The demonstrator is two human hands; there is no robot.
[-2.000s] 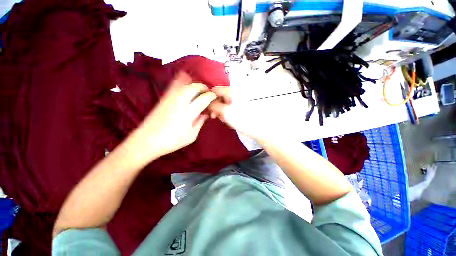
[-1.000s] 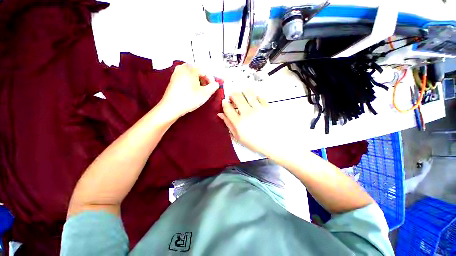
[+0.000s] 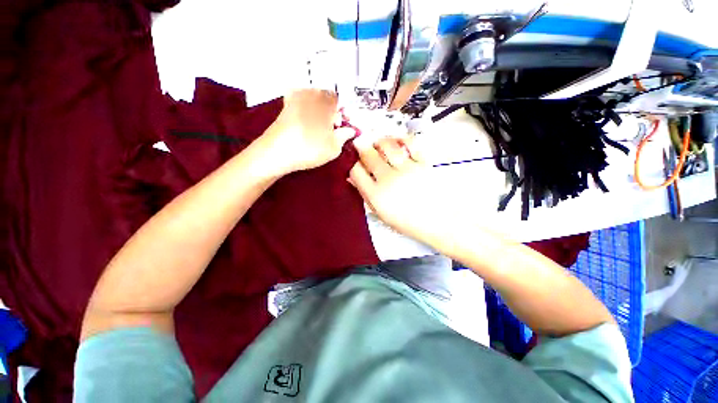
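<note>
A dark red garment piece (image 3: 315,212) lies on the white machine table, its right edge running up to the needle area (image 3: 376,101) of the sewing machine (image 3: 449,35). My left hand (image 3: 311,130) pinches the edge of the cloth just in front of the needle area. My right hand (image 3: 390,177) lies flat beside it, fingertips at the cloth edge, fingers slightly apart. A dark strip (image 3: 209,137) shows on the red cloth left of my left hand. The exact contact at the fingertips is overexposed.
A bunch of black strips (image 3: 551,149) hangs right of the needle. A large dark red heap (image 3: 71,173) covers the left side. An orange loop (image 3: 639,161) is at the table's right end. Blue baskets (image 3: 618,275) stand on the floor below right, one holding red cloth.
My hands, together over the cloth two seconds ago, have separated; my left hand now pinches the edge near the needle and my right rests beside it. The view has shifted slightly.
</note>
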